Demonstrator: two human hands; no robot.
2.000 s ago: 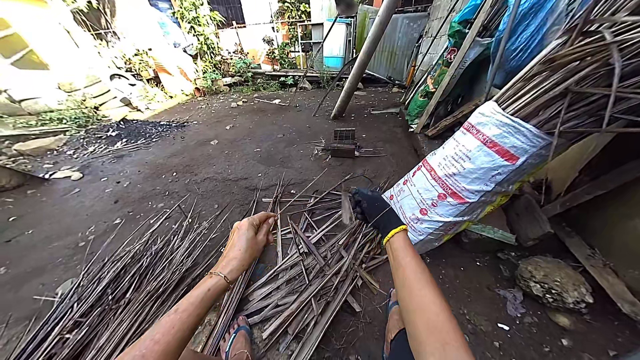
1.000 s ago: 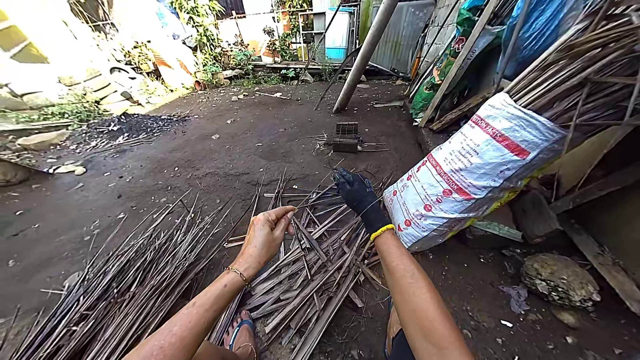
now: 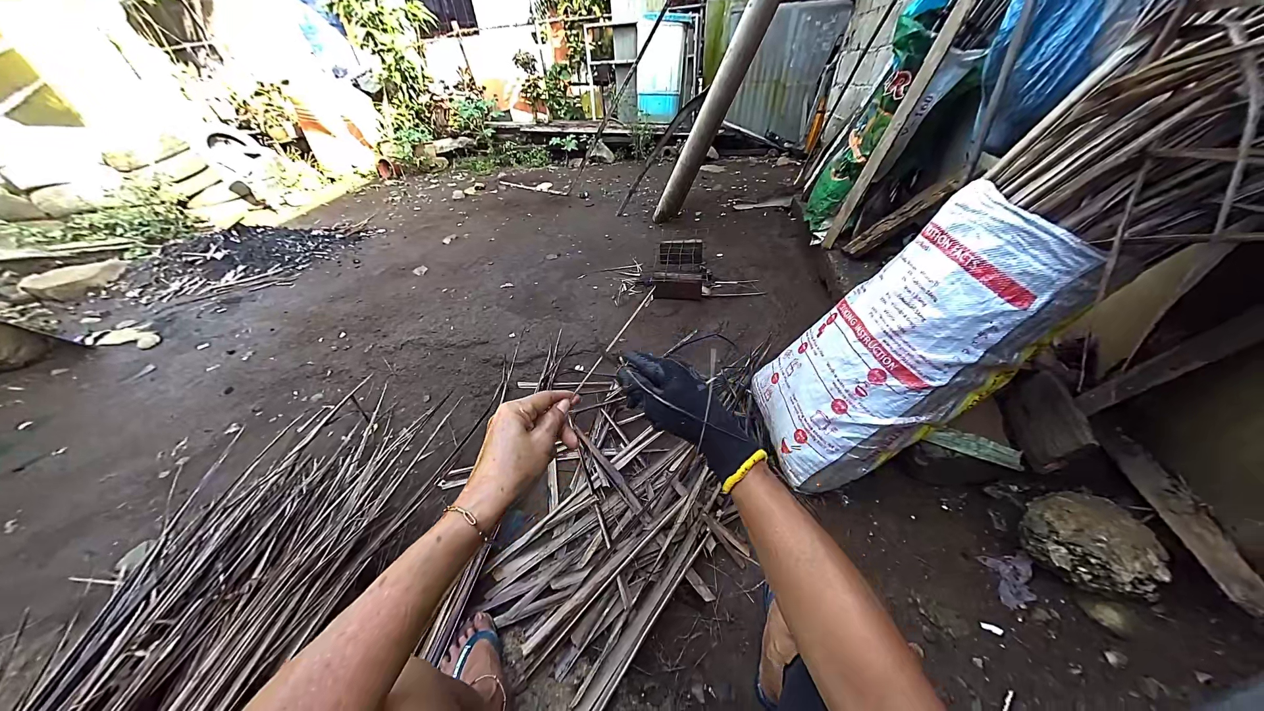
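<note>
My bare left hand (image 3: 526, 434) pinches a thin dry palm leaf rib (image 3: 622, 331) between thumb and fingers; the rib slants up and right from it. Just right of it is my right hand (image 3: 681, 400) in a black glove with a yellow cuff, its fingers curled; whether they grip anything cannot be told. Under both hands lies a pile of dry palm leaf strips (image 3: 602, 553). Left of my left forearm spreads a heap of long thin ribs (image 3: 227, 563). A white woven plastic sack (image 3: 918, 346) with red print leans beside my right hand.
A small metal rack (image 3: 679, 272) sits on the soil ahead, near a slanted pole (image 3: 716, 109). Dry fronds (image 3: 1155, 128) lean at the upper right. A rock (image 3: 1094, 543) and wooden boards (image 3: 1185, 513) lie at the right. Dark charred debris (image 3: 237, 257) is at the left.
My gloved right hand has come lower, close beside my left hand, since a second ago. A thin rib now shows slanting up from my left fingers.
</note>
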